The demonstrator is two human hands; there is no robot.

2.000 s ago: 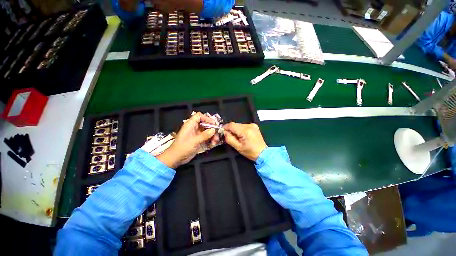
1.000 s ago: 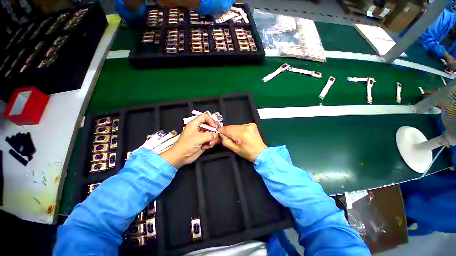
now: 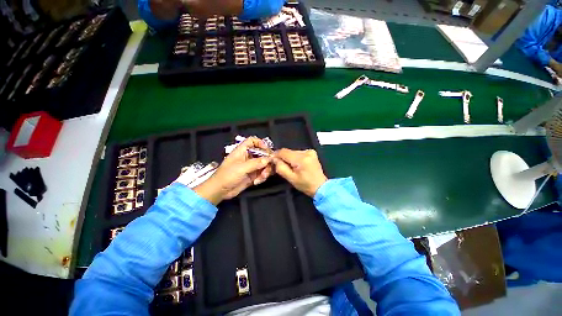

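A black compartment tray lies under my hands, tilted a little. Small modules stand in columns in its left pockets, and one lies alone in a lower pocket. White strip parts lie in a pile beside my left wrist, and more lie behind my fingers. My left hand holds a small pale strip part between thumb and fingers. My right hand pinches at its right end, with the fingertips of both hands meeting. The fingers hide most of the part.
Strips with module ends lie on the green belt. Across it are a second black tray, a coworker's hands and a clear bag. At left are a red box and stacked black trays; at right, a fan base.
The strips on the belt have moved to the right. My hands stay at nearly the same spot, with small finger movements around the held part.
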